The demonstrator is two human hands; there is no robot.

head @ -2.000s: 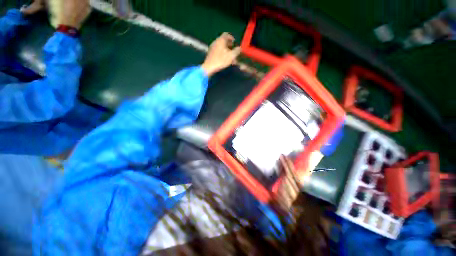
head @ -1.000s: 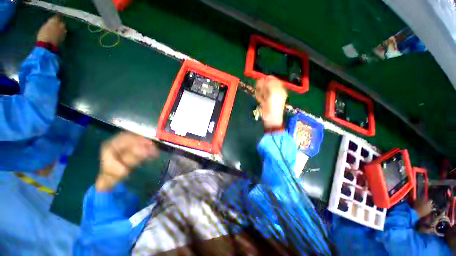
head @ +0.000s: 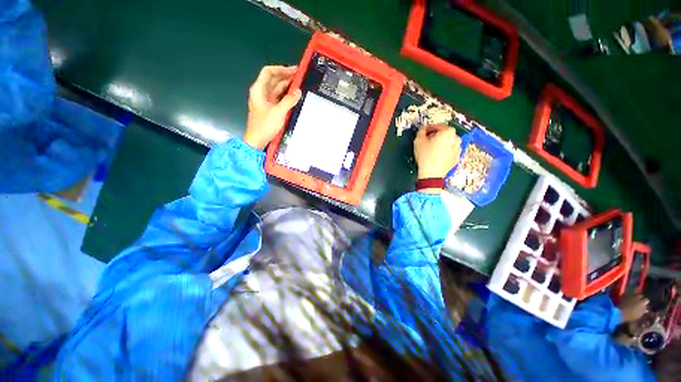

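Note:
An open black tablet unit with a large white battery (head: 322,133) lies in a red frame (head: 372,173) on the dark green bench in front of me. The mainboard (head: 345,88) shows at its far end. My left hand (head: 272,104) holds the frame's left edge, thumb on top. My right hand (head: 437,151) is right of the frame, fingers bent down at a loose cream pile (head: 424,114); whether it pinches a piece I cannot tell. A blue bin (head: 478,168) with small beige parts stands just right of that hand.
Two more red frames (head: 461,46) (head: 566,135) with tablets stand beyond the worn pale strip. At right are a white compartment tray (head: 529,260) with dark round parts and a tilted red frame (head: 595,254) above it. Tweezers (head: 473,226) lie near a white card (head: 457,209). Blue-sleeved workers are at both sides.
The red frame was lifted and tilted, then lay flat on the bench. My left hand has moved from the near edge onto the frame. My right hand has come back to the cream pile.

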